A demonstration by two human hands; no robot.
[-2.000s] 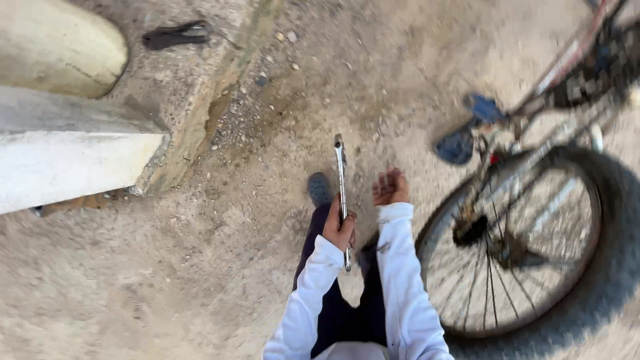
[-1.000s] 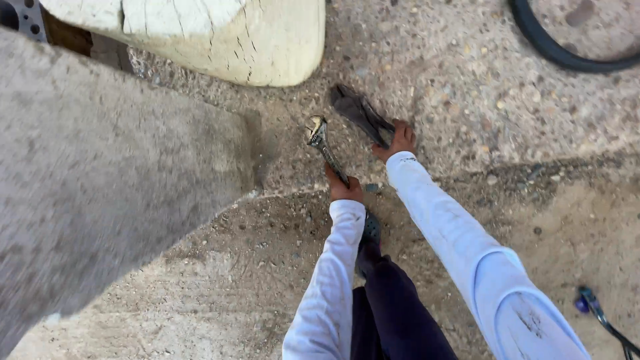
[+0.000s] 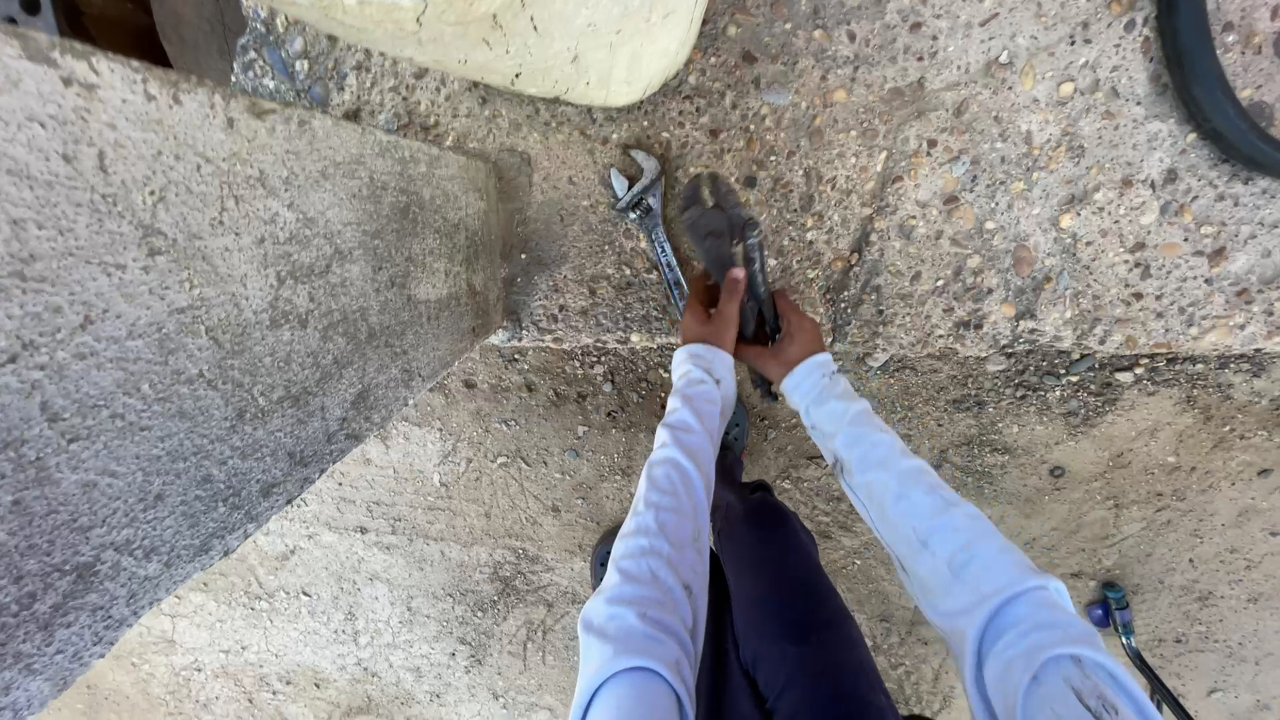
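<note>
My left hand is closed around the handle of a chrome adjustable wrench, whose jaws point away from me and stand apart. The same hand's thumb lies on a pair of dark locking pliers. Close beside it on the right, my right hand grips the handles of these pliers, which are slightly blurred. The two tools lie side by side, heads forward, above the edge of a pebbly concrete slab. My fingers hide the lower ends of both handles in part.
A rough concrete block fills the left side. A pale rounded slab is at the top. Part of a black tyre shows at top right, and a metal rod with a purple end piece at lower right. My shoe is below my hands.
The view has shifted. My right hand, apart and without a tool two seconds ago, was at the pliers one second ago. Now it has brought them beside the wrench and my left hand.
</note>
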